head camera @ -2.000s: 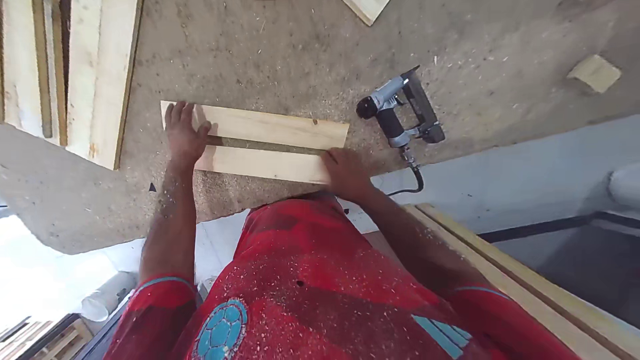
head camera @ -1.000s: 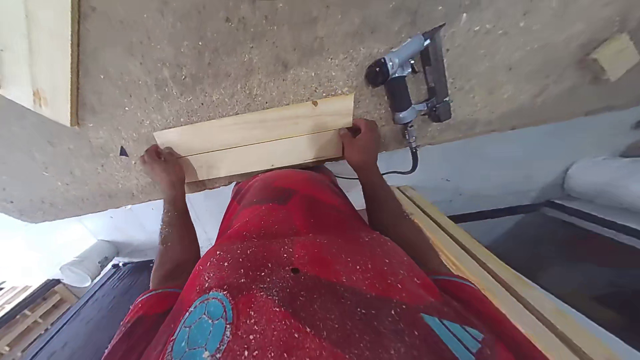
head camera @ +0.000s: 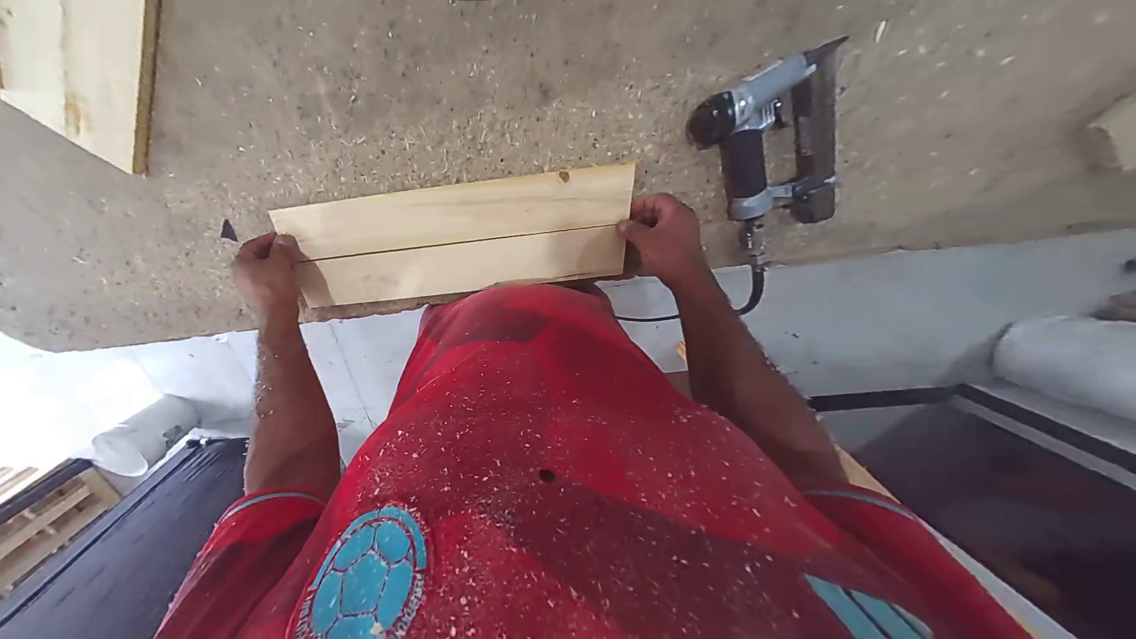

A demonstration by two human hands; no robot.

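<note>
Two pale wooden boards lie side by side at the near edge of the workbench, their long edges meeting along a thin dark line. The far board [head camera: 461,209] has a small knot near its right end; the near board [head camera: 470,266] lies closest to my red shirt. My left hand [head camera: 269,271] pinches the left ends of the boards near the seam. At the right ends, my right hand [head camera: 666,235] grips with thumb and fingers by the seam. To the right of that hand, a pneumatic nail gun or stapler [head camera: 750,169] lies on its side, joined to a black air hose.
Wood shavings cover the workbench top [head camera: 399,98]. More boards [head camera: 89,80] lie at the far left, and a wood offcut [head camera: 1116,133] sits at the right. The air hose [head camera: 756,288] hangs over the near edge. White rolls [head camera: 1065,364] stand beyond the bench at lower right.
The gap between the two boards has closed. My left hand has moved from atop the far board to the left ends, and the boards are now nearer my body. The view has shifted somewhat.
</note>
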